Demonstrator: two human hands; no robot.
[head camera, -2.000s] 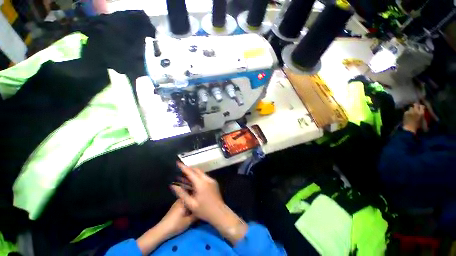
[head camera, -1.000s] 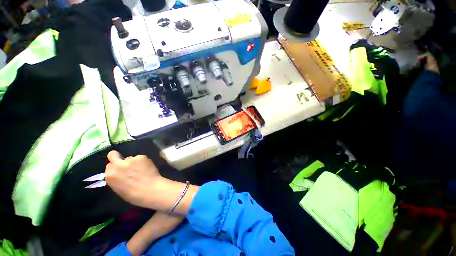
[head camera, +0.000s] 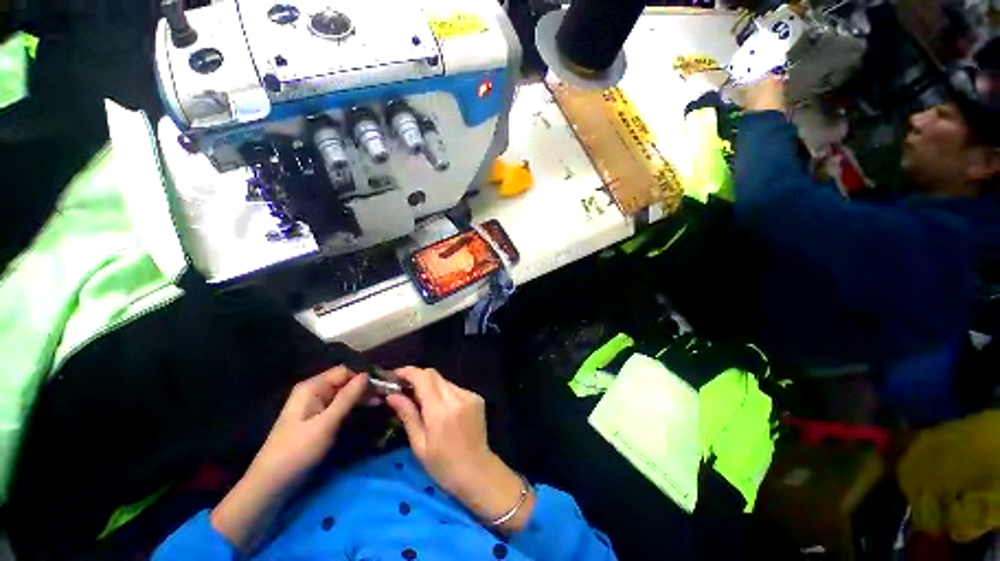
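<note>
My left hand (head camera: 305, 422) pinches the edge of the black fabric (head camera: 197, 373) over my lap, thumb and fingertips together. My right hand (head camera: 450, 427), with a bracelet at the wrist, is close on its right. A small silvery metal piece, seemingly the thread snips (head camera: 384, 386), shows at the right hand's fingertips, between the hands. The fingers hide most of it. Pale green panels (head camera: 93, 252) lie with the black fabric at the left.
The white overlock machine (head camera: 340, 66) stands ahead. The phone (head camera: 458, 261), rag strip (head camera: 490, 307) and yellow-orange object (head camera: 510, 178) are right of it. A green and black cut-piece pile (head camera: 652, 427) lies at lower right. A person in blue (head camera: 855, 263) sits at the right.
My right hand has moved back right from across the left forearm. Both hands now meet at the black cloth. The open snips blades no longer point left. The view has shifted right.
</note>
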